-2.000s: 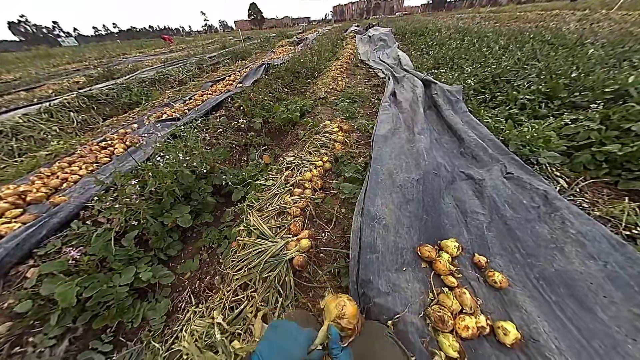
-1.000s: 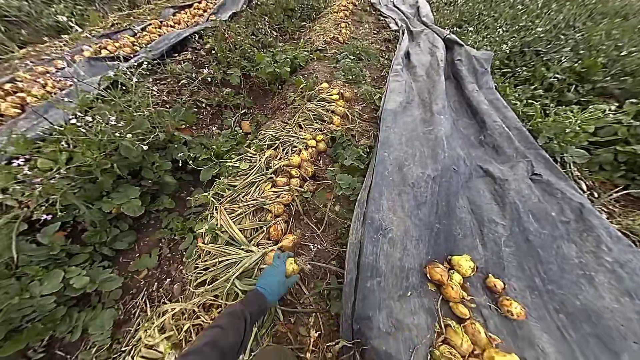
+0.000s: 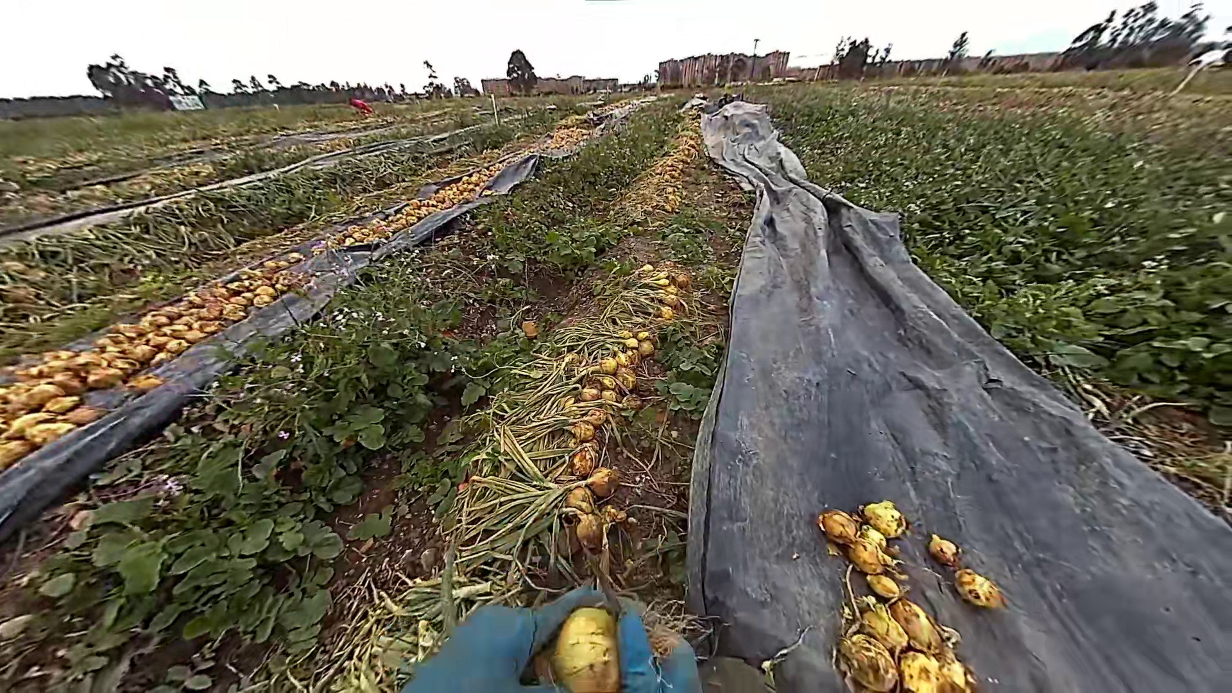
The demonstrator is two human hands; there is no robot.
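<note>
At the bottom edge, my left hand (image 3: 481, 647) in a blue glove grips a yellow onion (image 3: 588, 651) from the left. My right hand (image 3: 660, 658), gloved in blue too, closes on the onion's right side; the frame cuts off both hands, so any tool in them is hidden. Just ahead lies a row of pulled onions (image 3: 583, 460) with dried leaves (image 3: 510, 481) spread to the left. On the dark plastic sheet (image 3: 847, 385) to the right rests a small pile of onions (image 3: 890, 626) without long tops.
Low green weeds (image 3: 231, 520) grow left of the row. Beyond them, many onions (image 3: 144, 342) lie along another dark sheet (image 3: 164, 399). Dense green plants (image 3: 1039, 241) border the right sheet. Buildings (image 3: 722, 67) and trees stand far off.
One second ago my left hand was reaching down to an onion at the near end of the row. It is now back low in front of me with an onion, and the view has tilted up.
</note>
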